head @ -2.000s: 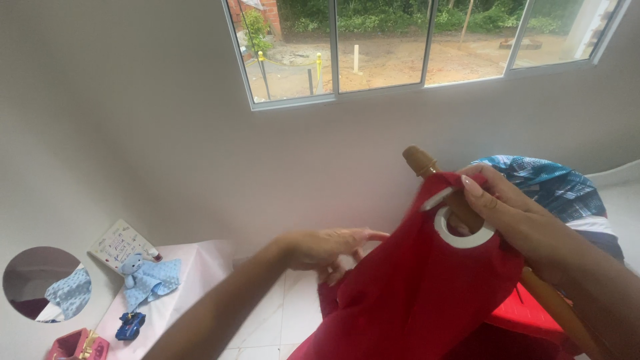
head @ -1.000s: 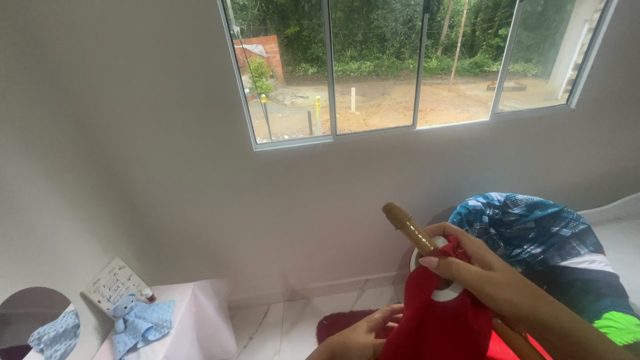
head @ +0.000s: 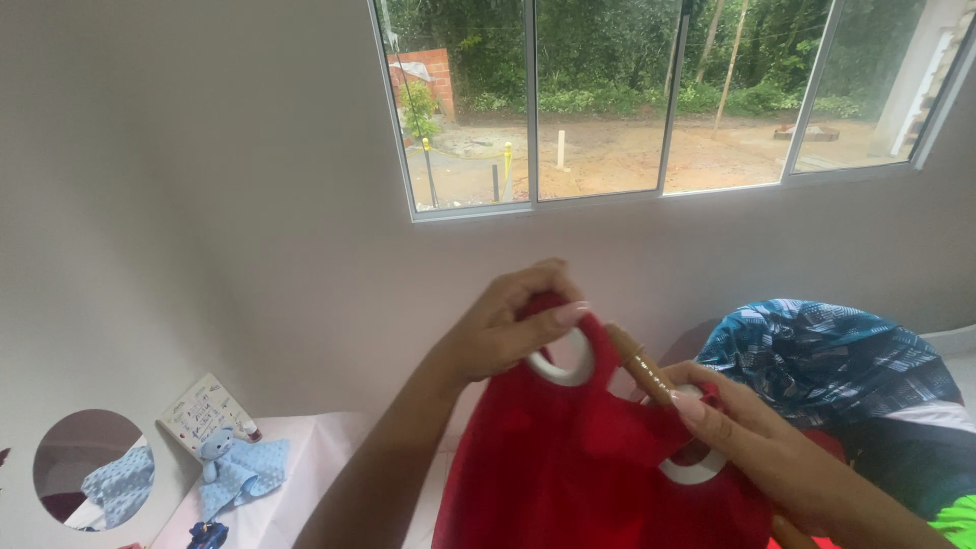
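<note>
A red curtain (head: pixel 526 457) with white grommets hangs between my two hands. My left hand (head: pixel 526 324) pinches its top edge beside one white grommet (head: pixel 563 362), just left of the tip of a wooden curtain rod (head: pixel 642 364). My right hand (head: pixel 736 427) grips the rod together with the red cloth around it. Another white grommet (head: pixel 692 469) shows below my right fingers. The rod passes behind my right hand and reappears at the lower right. Whether it runs through the lower grommet is hidden by cloth and fingers.
A sliding window (head: pixel 663 195) is in the wall ahead. At the right lies a pile of clothes, with blue patterned fabric (head: pixel 823 358) on top. At the lower left, a white-covered table (head: pixel 305 457) holds a light blue bear comforter (head: pixel 240 469) and a card. A round mirror (head: pixel 91 469) is beside it.
My left hand has risen from low beside the cloth and now holds up a grommet near the rod's tip. My right hand stays on the rod and curtain.
</note>
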